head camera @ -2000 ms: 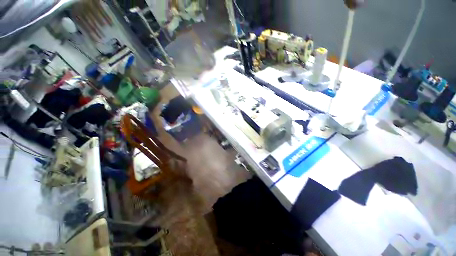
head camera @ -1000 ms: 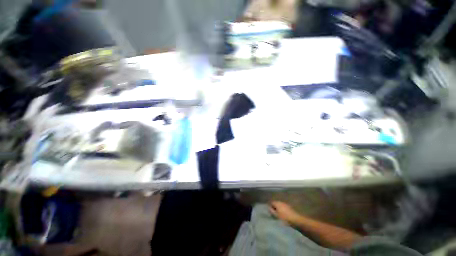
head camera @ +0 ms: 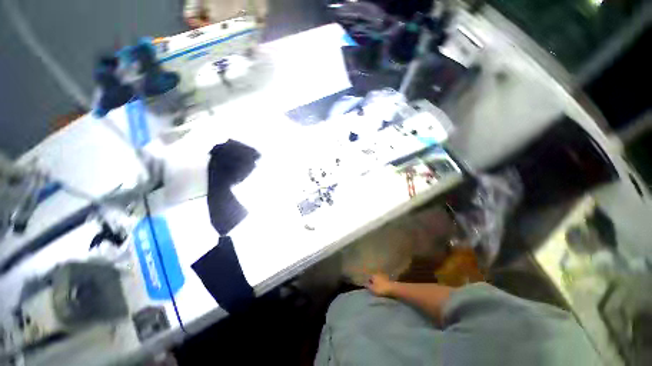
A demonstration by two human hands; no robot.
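Observation:
My right hand is small and blurred below the front edge of the white table, beside the grey-green clothing. Its fingers cannot be made out, nor whether they hold anything. My left hand is not in view. On the table lie a curved black fabric panel and a blockier black panel, which reaches the front edge. Several small dark marks or parts show right of the panels. A red-handled tool lies at the table's right end.
A machine head stands at the lower left beside a blue label. Another machine stands across the table, with a person's hand or arm behind it. A crinkled clear plastic bag hangs at the right. Black cloth is below the table's left part.
The view has swung right and tilted, so the panels and near machine sit further left. My right hand came into view by one second ago and stays below the table edge.

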